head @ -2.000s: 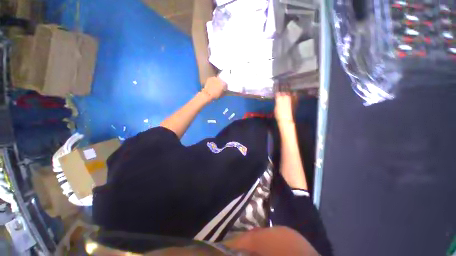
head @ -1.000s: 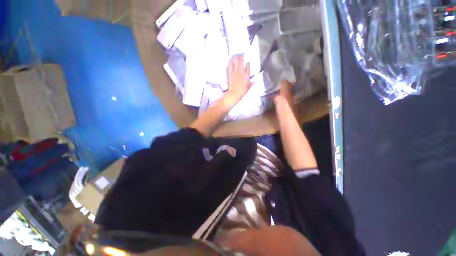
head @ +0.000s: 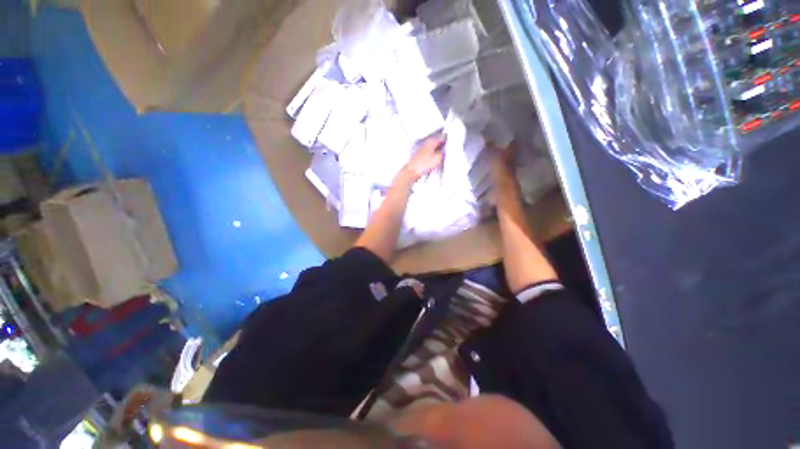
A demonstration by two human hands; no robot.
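A large open cardboard box stands below the bench edge, full of white flat cases, some apparently in clear film. Light makes many of them glare. My left hand is in the box, its fingers against a white bagged piece; whether it grips the piece is unclear. My right hand is in the shaded side of the box, dark and blurred, among greyish bagged pieces. Its fingers and anything in them cannot be made out.
The bench runs along the right, with a pale green edge. On it lie a clear plastic tray or film and rows of red and green boards. Other cardboard boxes stand on the blue floor at left.
Both hands have moved from the box's near rim into the pile. Since the last earlier frame, a bright bagged piece shows raised between the hands. The view has shifted and turned.
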